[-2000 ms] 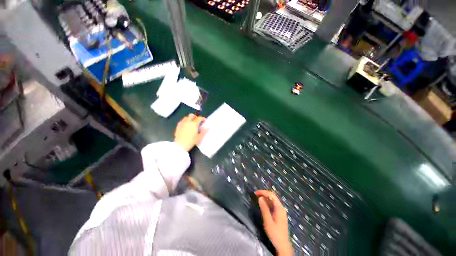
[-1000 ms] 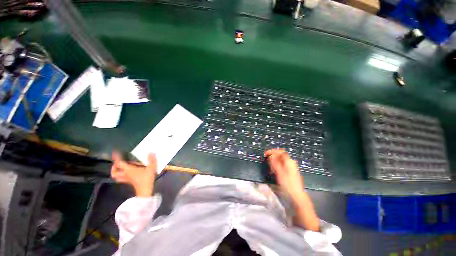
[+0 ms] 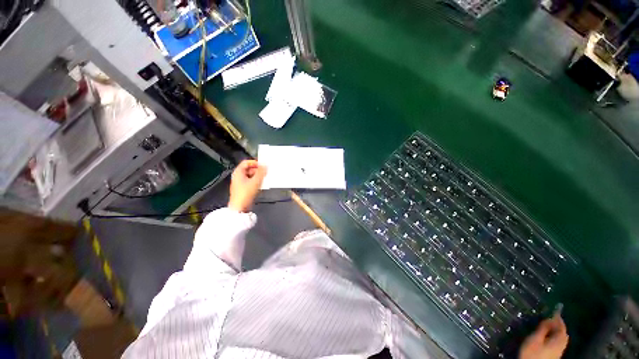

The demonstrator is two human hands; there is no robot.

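Note:
The white sheet (image 3: 321, 168) lies flat near the bench's front edge with a small dark cluster at its middle. My left hand (image 3: 246, 185) pinches its left end between thumb and fingers. The clear blister tray (image 3: 459, 242) lies to the right, its pockets holding small dark modules with white spots. My right hand (image 3: 546, 341) is at the tray's lower right corner, partly cut off by the bottom edge. Its fingers are closed around a thin pale tool, seemingly tweezers; only a short blurred end shows.
White slips (image 3: 300, 92) lie behind the sheet, near a metal post (image 3: 301, 35) and a blue panel (image 3: 210, 52). A small orange and white part (image 3: 501, 88) lies at the back right. A stack of trays (image 3: 622, 335) is cut off at lower right.
The view has turned. My left hand, open beside the sheet a second ago, now pinches its end, and the sheet has turned slightly relative to the tray. My right hand has moved to the tray's right corner.

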